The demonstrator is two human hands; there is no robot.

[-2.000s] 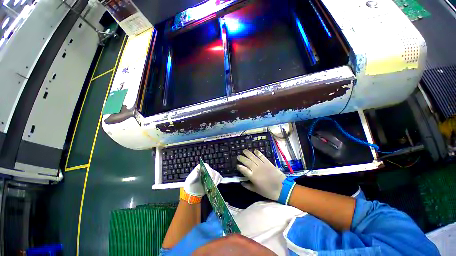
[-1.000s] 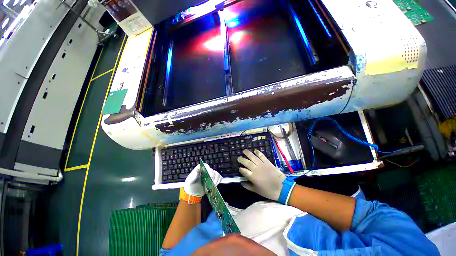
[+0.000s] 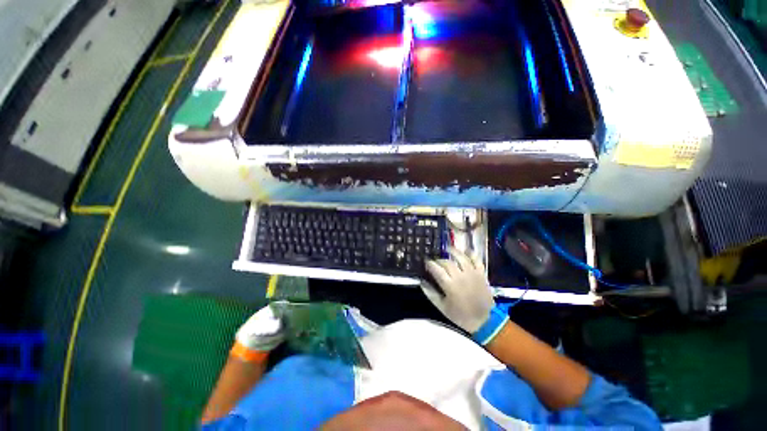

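Note:
My left hand (image 3: 261, 328), in a white glove with an orange wrist band, grips the left edge of a green circuit board (image 3: 320, 331). The board is held low in front of my body, its face turned up, and looks blurred. My right hand (image 3: 460, 289), in a white glove with a blue wrist band, holds nothing. Its fingers are apart over the right end of the black keyboard (image 3: 336, 242). Whether the fingertips touch the keys is unclear.
The white machine (image 3: 420, 177) stands ahead, its dark bay lit red and blue. A red emergency stop button (image 3: 636, 20) is at its right top. A mouse (image 3: 528, 253) with blue coiled cord lies right of the keyboard. Green board racks (image 3: 181, 341) are low left. Another board (image 3: 708, 80) lies far right.
The view has shifted and turned. My left hand has moved left and down, away from the keyboard tray, and the board has turned from edge-on to showing its face. My right hand stays near the keyboard's right end.

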